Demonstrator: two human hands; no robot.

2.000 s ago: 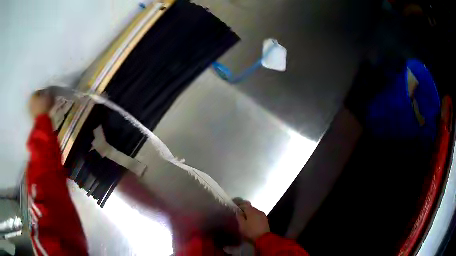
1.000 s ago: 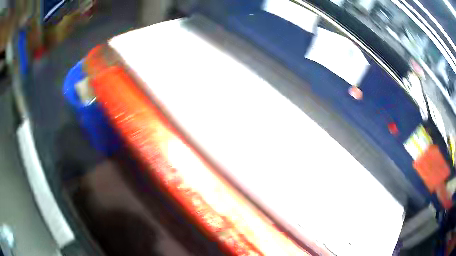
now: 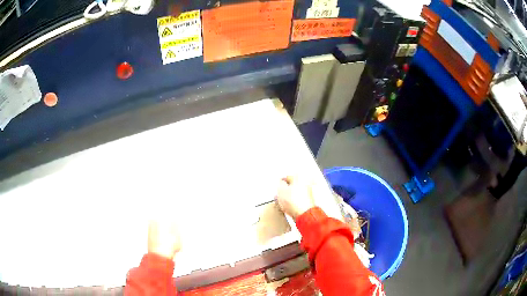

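Note:
The white lay (image 3: pixel 144 162) covers the machine bed and is strongly overexposed. Near its right end is an emptied pocket (image 3: pixel 271 224) showing a tan base, with a thin dark slit at its upper edge. My right hand (image 3: pixel 294 198) is at the pocket's upper right, its fingers curled; whether it holds anything is unclear. My left hand (image 3: pixel 163 237) is over the lay near the front edge, left of the pocket, its fingers washed out by glare.
A blue round bin (image 3: pixel 399 231) with scraps stands at the bed's right end. Behind the lay is a dark blue beam (image 3: pixel 237 72) with labels and red buttons. A black control box (image 3: pixel 384 75) stands back right. The front edge has red wrapping (image 3: pixel 231 287).
The view has swung from the steel table, where my hands held a long whitish strip, to the machine bed. No hands showed one second ago; both are now over the lay, without that strip visible.

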